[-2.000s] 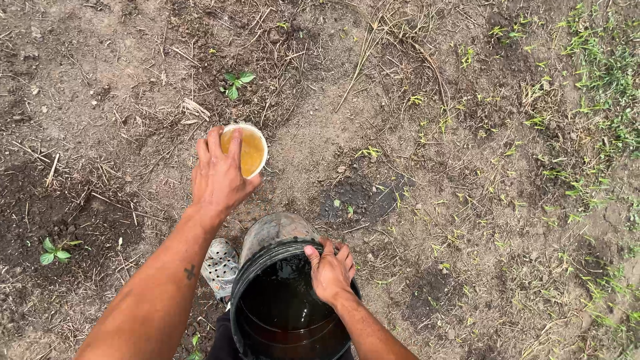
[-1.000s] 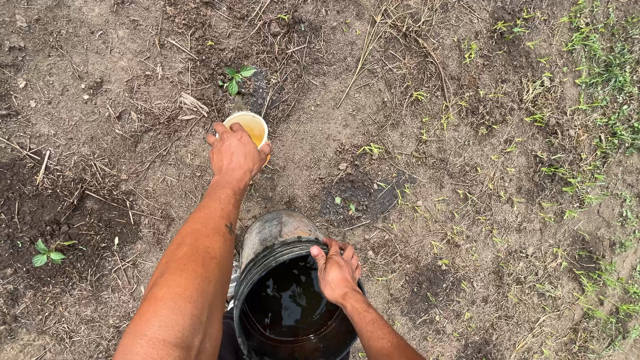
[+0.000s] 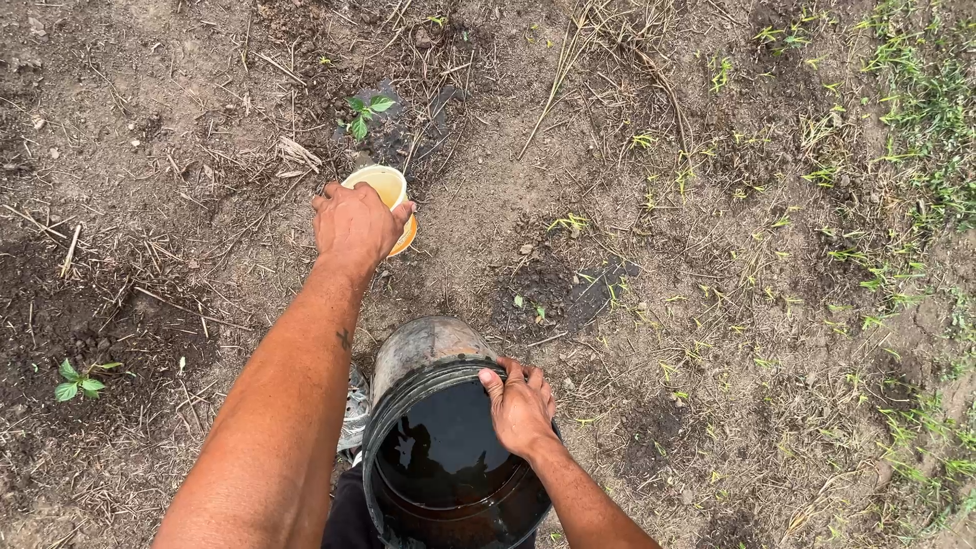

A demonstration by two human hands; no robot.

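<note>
My left hand (image 3: 357, 221) grips a small plastic tub (image 3: 381, 184), white inside with an orange outer side, tilted away over the soil. Just beyond the tub, a green seedling (image 3: 366, 116) stands beside dark, wet ground (image 3: 400, 122). Near my body, my right hand (image 3: 520, 404) holds the rim of a black plastic bucket (image 3: 431, 347), thumb on the inner side and fingers outside. Dark liquid (image 3: 450, 442) in the bucket reflects the sky and a silhouette.
Another seedling (image 3: 79, 380) grows at the left in darker soil. A wet patch (image 3: 598, 293) with small leaves lies right of the bucket. My perforated shoe (image 3: 355, 408) is beside the bucket. Dry stalks (image 3: 560, 69) lie at the top, and green grass (image 3: 934, 137) grows along the right.
The tub in my left hand has tipped away from me; the yellowish liquid seen in it earlier is mostly gone. Wet soil now spreads by the upper seedling. My right hand stays on the bucket rim.
</note>
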